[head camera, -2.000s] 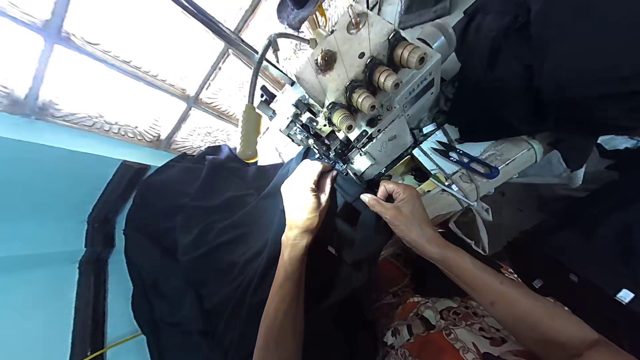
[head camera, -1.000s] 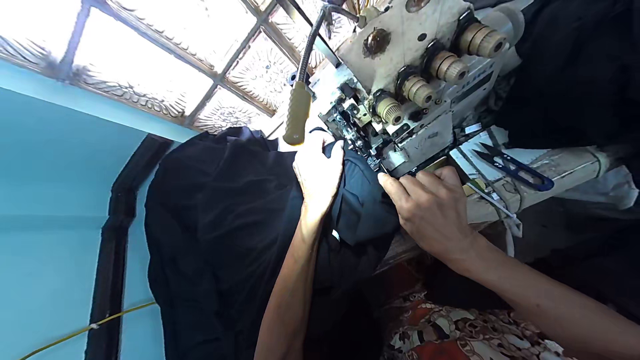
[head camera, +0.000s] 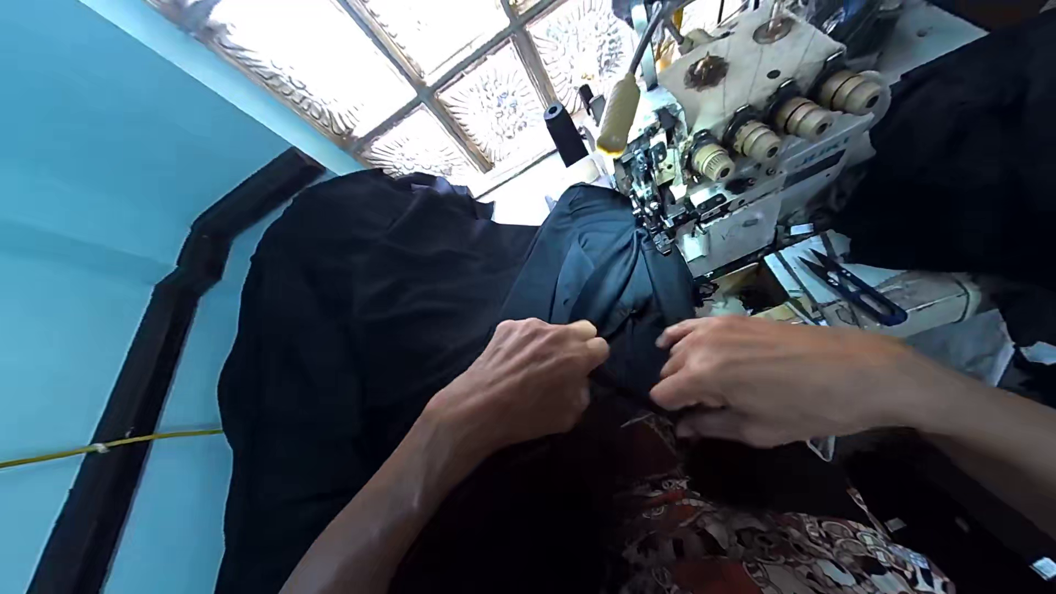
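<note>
A large piece of dark cloth lies over the left side and reaches the needle and presser foot area of an overlock sewing machine. My left hand is closed on a fold of this cloth, in front of the machine. Close to its right, my right hand pinches the same cloth near its edge, with its fingertips partly hidden. The cloth between the machine and my hands is bunched in folds.
Thread snips lie on the machine bed right of the needle area. A lamp with a yellowish handle hangs beside the machine head. A black thread cone stands near the glass-block window. More dark cloth is at right.
Both hands have moved from beside the presser foot toward my body, drawing cloth with them. The view has shifted, with the machine now further up.
</note>
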